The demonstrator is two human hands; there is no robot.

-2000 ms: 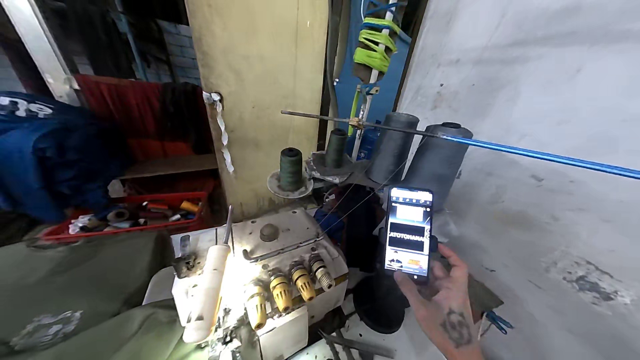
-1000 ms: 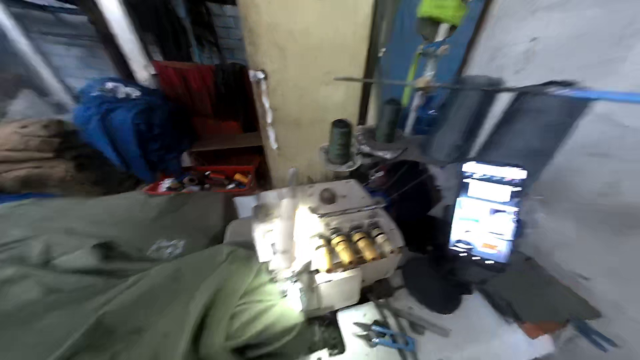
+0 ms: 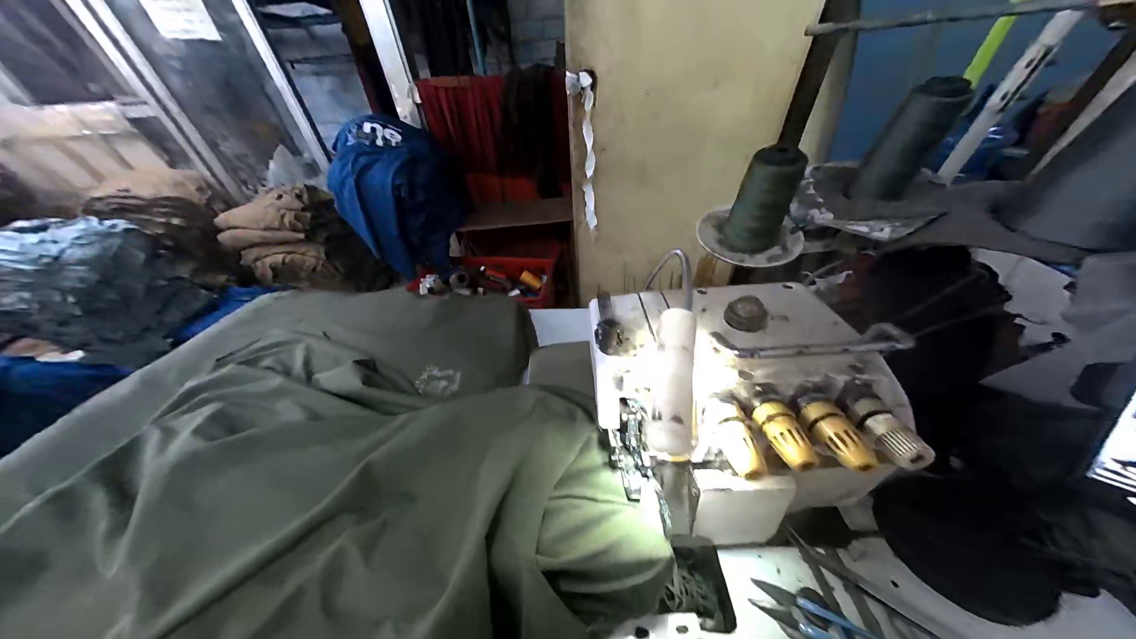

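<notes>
Neither of my hands shows in the view now. Olive green fabric (image 3: 382, 497) spreads in loose folds over the left and middle, its right end lying at the needle area of a white overlock sewing machine (image 3: 754, 319). A lit lamp tube (image 3: 676, 382) stands at the machine's front. Yellow and pale tension knobs (image 3: 785, 435) line its face. A phone's bright screen (image 3: 1120, 453) is cut off by the right edge; what holds it up is hidden. Thread snips with blue handles (image 3: 812, 611) lie below the machine.
A dark green thread cone (image 3: 765, 200) stands on a round holder behind the machine. At the back are a red crate of small items (image 3: 532, 293), blue fabric (image 3: 395, 195) and folded brown cloths (image 3: 280, 231). Black cloth (image 3: 967, 541) lies at the right.
Two seconds ago my right hand was at the phone; now no hand is in view. The view has swung left, bringing the olive fabric to the middle and the phone to the right edge.
</notes>
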